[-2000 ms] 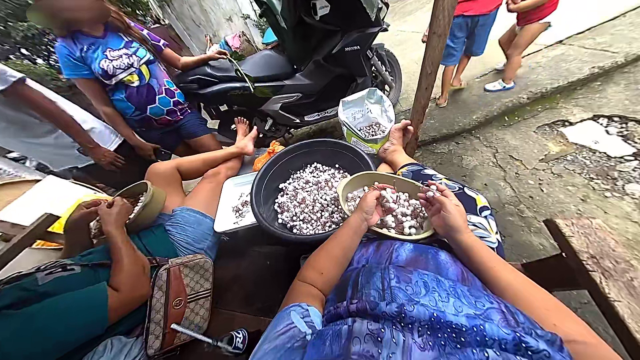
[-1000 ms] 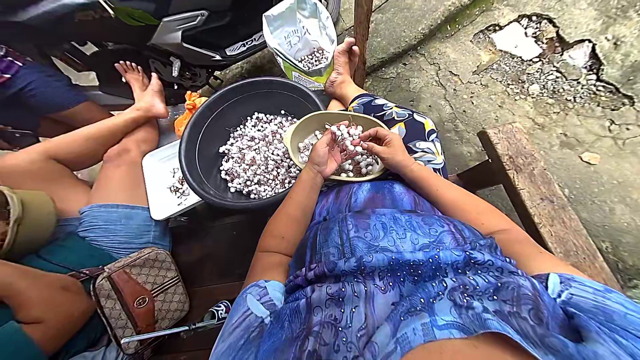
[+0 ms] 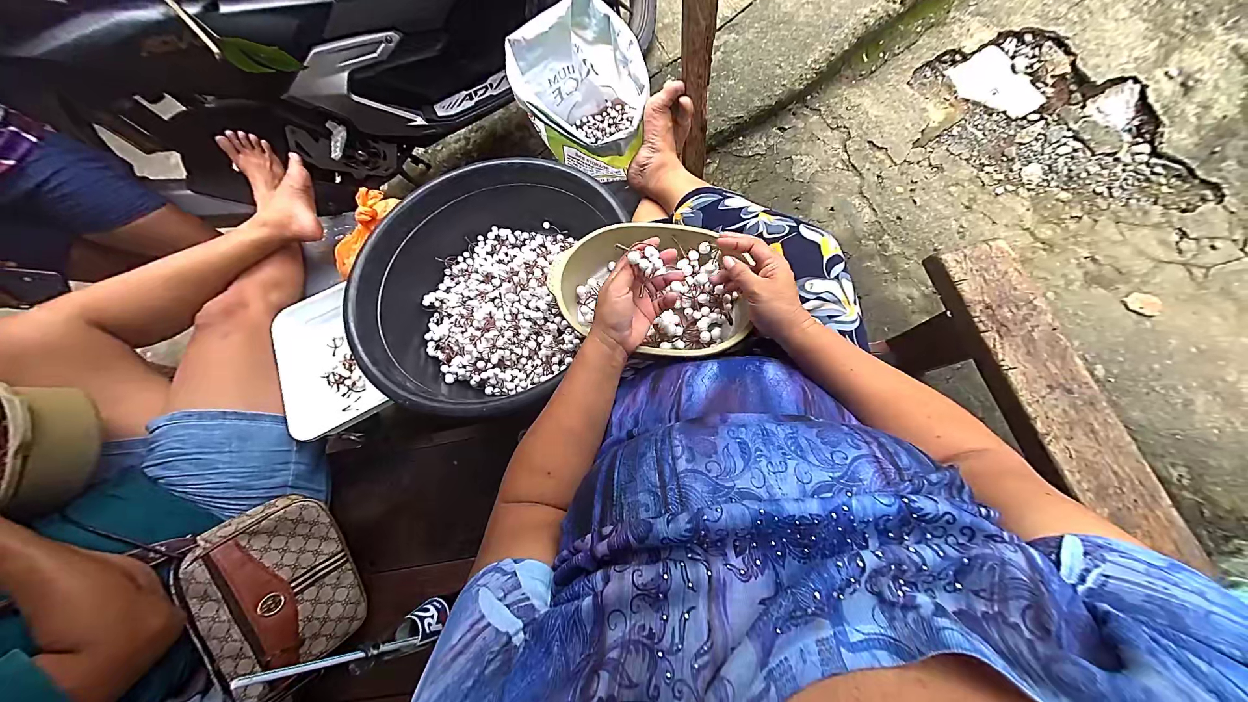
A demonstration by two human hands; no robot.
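Observation:
An oval cream plastic bowl (image 3: pixel 575 255) rests on my lap, partly filled with small white round fruits on brown stems (image 3: pixel 687 327). My left hand (image 3: pixel 632 297), palm up over the bowl's left side, holds a cluster of the stemmed fruits. At the bowl's right rim is my right hand (image 3: pixel 765 283), its fingers curled and close to the fruits; whether it grips one is hard to tell. A large round black basin (image 3: pixel 390 244) stands against the bowl on the left, with a heap of the same white fruits (image 3: pixel 497 312) in it.
Behind the basin stands an open plastic sack (image 3: pixel 575 73) holding more fruits. Left of the basin lies a white tray (image 3: pixel 302 361) with stem bits, near an orange bag (image 3: pixel 366 229). A seated person, a brown handbag (image 3: pixel 322 556) and a motorcycle (image 3: pixel 390 78) are left; a wooden beam (image 3: pixel 1063 390) is right.
My left hand has turned palm up with a cluster in it, and my hands are somewhat farther apart than one second ago. The view has tilted down since the earliest frame.

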